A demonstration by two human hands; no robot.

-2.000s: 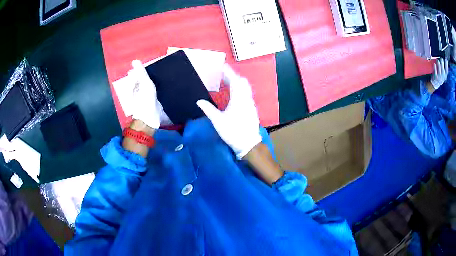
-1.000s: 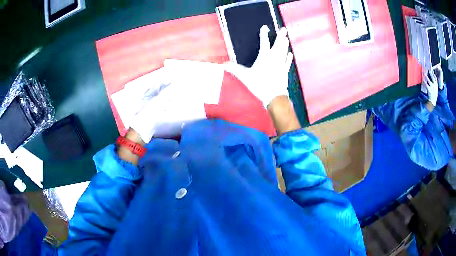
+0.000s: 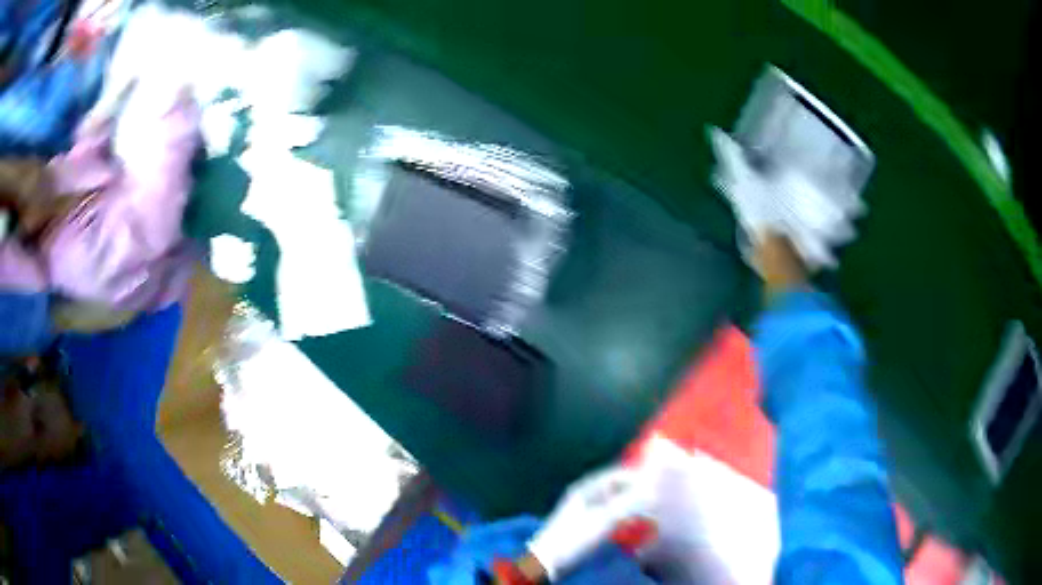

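Note:
The head view is blurred. My right hand (image 3: 794,211), gloved in white, reaches far across the bench and grips the near edge of a white box (image 3: 806,131) with a grey panel on top. My left hand (image 3: 594,514), gloved, with a red band at the wrist, is low in the picture at the left edge of white sheets (image 3: 714,514) and appears to hold them. Its fingers are blurred. The sheets lie over a red mat (image 3: 720,394).
Dark flat pieces in shiny clear wrap (image 3: 451,240) lie on the green bench, with a dark stack (image 3: 474,377) nearer. White scraps (image 3: 309,246) and clear wrapping (image 3: 297,423) over a carton are at left. A person's pink sleeve (image 3: 126,217) is far left. Another device (image 3: 1011,400) is at right.
The view has swung left. My right hand has left the dark-screened box on the red mat and reached out to another box across the bench. My left hand stays by the sheets.

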